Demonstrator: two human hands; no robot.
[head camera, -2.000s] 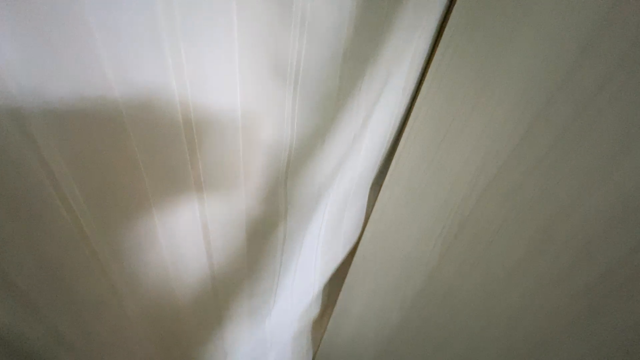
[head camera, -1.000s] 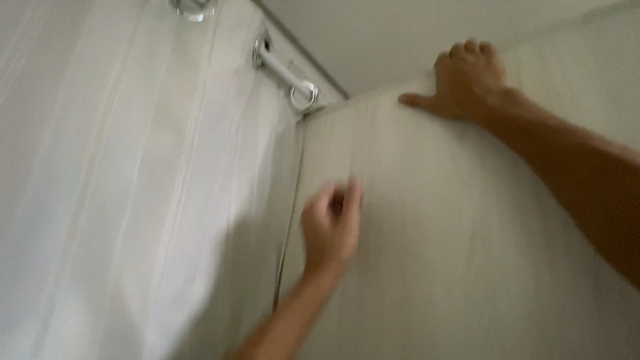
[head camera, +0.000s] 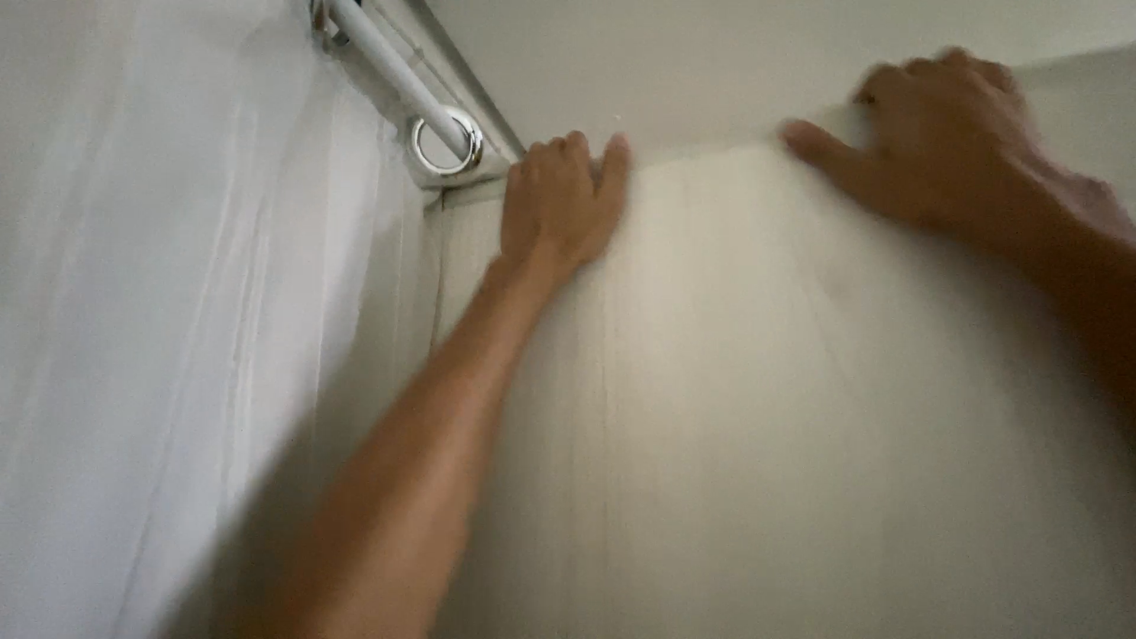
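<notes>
A pale wood-grain panel (head camera: 710, 399) fills the middle and right of the view. My left hand (head camera: 564, 200) rests at its top edge near the corner, thumb apart from the fingers, just right of a metal curtain ring. My right hand (head camera: 932, 142), somewhat blurred, is spread at the same top edge farther right, with its thumb out to the left. Neither hand shows an object in it, though the fingertips of both are partly hidden behind the edge. A light curtain (head camera: 177, 311) hangs down the left side.
Above my left hand, a white rod (head camera: 399, 75) passes through the shiny curtain ring (head camera: 446, 142) at the corner. A rail with a dark edge runs beside the rod. Over the panel's top edge lies a plain grey-beige surface (head camera: 666, 62), perhaps the ceiling.
Both hands have come into view since the first frame. My left hand has risen from in front of the panel to its top edge by the corner. My right hand stays along that edge.
</notes>
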